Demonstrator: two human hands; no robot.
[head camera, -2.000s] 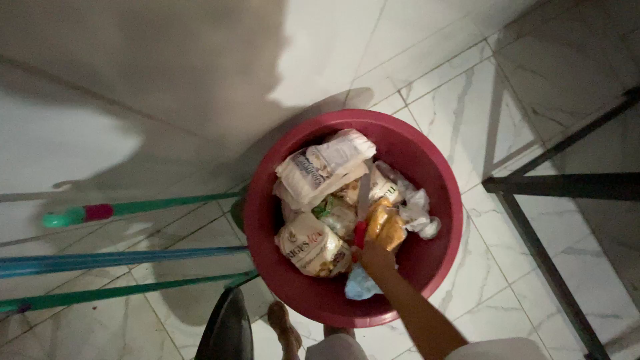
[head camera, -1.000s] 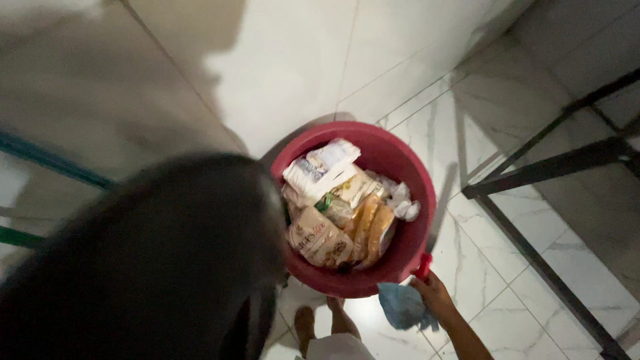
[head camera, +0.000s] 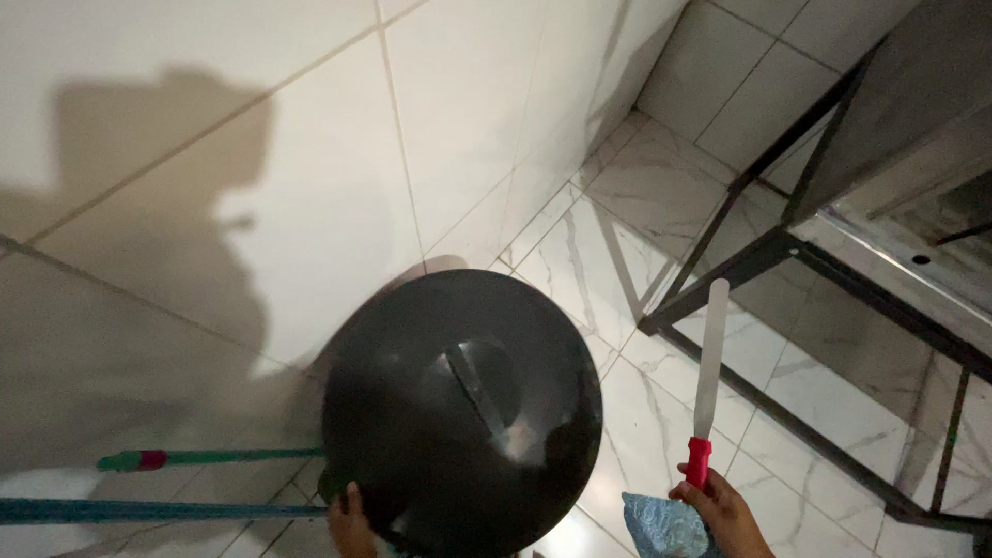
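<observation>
A round black plastic lid (head camera: 418, 387) with a raised grip bar lies over the bin, hiding its contents. My left hand (head camera: 350, 521) holds the lid's lower left rim. At the lower right, apart from the lid, my right hand (head camera: 717, 500) is closed on the red handle of an icing spatula (head camera: 709, 364), its long straight blade pointing up. A crumpled blue patterned cloth or wrapper (head camera: 668, 525) is also in that hand, below the handle.
A green pole (head camera: 232, 456) and a blue pole (head camera: 155, 511) extend in from the left, near the lid. The black metal frame (head camera: 775, 407) of a table or stand is on the right. A tiled wall (head camera: 325, 194) rises behind the lid.
The black lid, raised at the left one second ago, now covers the red bin. My right hand, first inside the bin and then at its rim, is now farther right, clear of it.
</observation>
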